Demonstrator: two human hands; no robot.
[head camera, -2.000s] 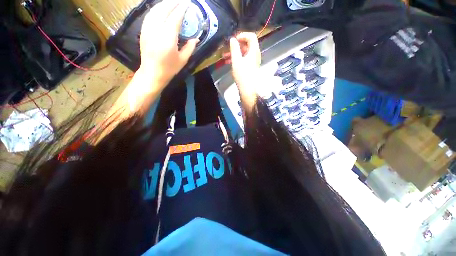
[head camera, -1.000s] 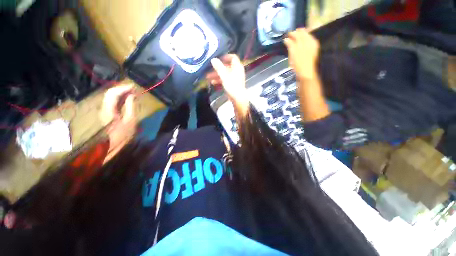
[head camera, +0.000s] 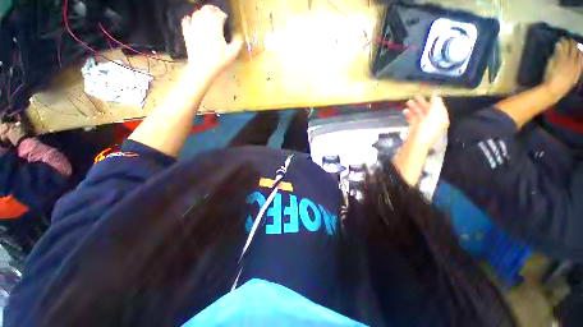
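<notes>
A black speaker housing (head camera: 399, 56) with a silver-white speaker driver (head camera: 449, 48) in it lies on the bench, right of centre. My right hand (head camera: 427, 121) is below it, over the driver tray (head camera: 326, 129), fingers apart and nothing seen in it. My left hand (head camera: 208, 39) is over the bench at upper left, against a dark housing (head camera: 171, 25). Its thumb is spread, and its grip on the housing edge is unclear. Silver drivers (head camera: 332, 164) stand in the tray, partly hidden by my right arm and hair.
Red wires (head camera: 80, 33) and crumpled white paper (head camera: 116, 83) lie on the tan bench (head camera: 287, 70) at left. At right, another person's hand (head camera: 562, 69) touches a dark housing (head camera: 536, 48). Another person's hands (head camera: 14, 132) show at far left. A blue crate (head camera: 505, 255) is at lower right.
The view has turned left. The housing with its driver has moved right, away from me. My left hand has left the red wire and reached up to the dark housing.
</notes>
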